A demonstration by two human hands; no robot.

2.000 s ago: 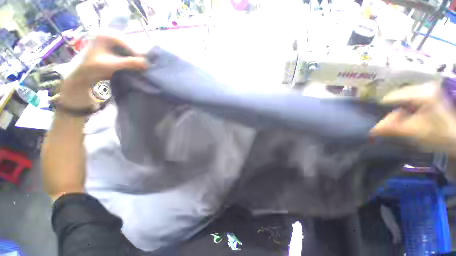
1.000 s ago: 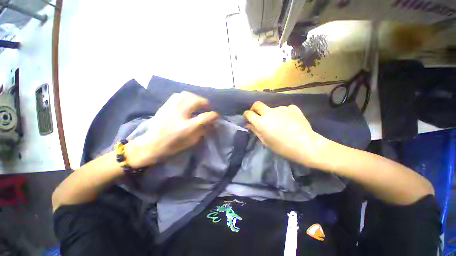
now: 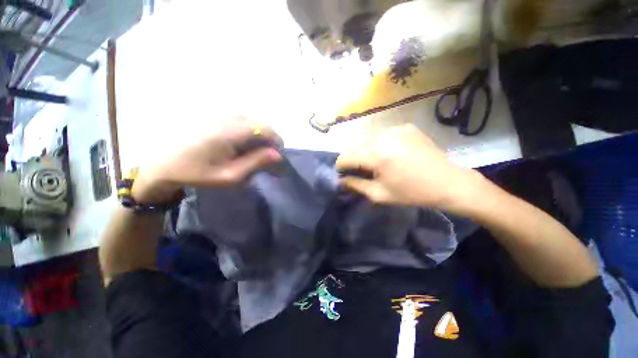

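Observation:
The dark slate-grey garment with pale blue-grey lining (image 3: 280, 210) hangs bunched over the front table edge and my lap. My left hand (image 3: 227, 154) pinches its upper edge left of the middle. My right hand (image 3: 395, 168) pinches the edge a short way to the right, fingers curled over the cloth. A short stretch of cloth shows between the two hands. Both hands are somewhat blurred, and the fingertips' exact hold is partly hidden.
Black-handled scissors (image 3: 467, 105) lie on the table right of the stained machine bed (image 3: 374, 91). Dark cloth (image 3: 580, 84) lies at the right, above a blue plastic basket (image 3: 615, 189). A round grey-green machine part (image 3: 47, 183) is at far left. The machine head above is overexposed and cut off.
The garment has been drawn off the table toward my lap and bunched up; its wide dark border no longer lies spread. Both hands still hold its edge. The view has shifted.

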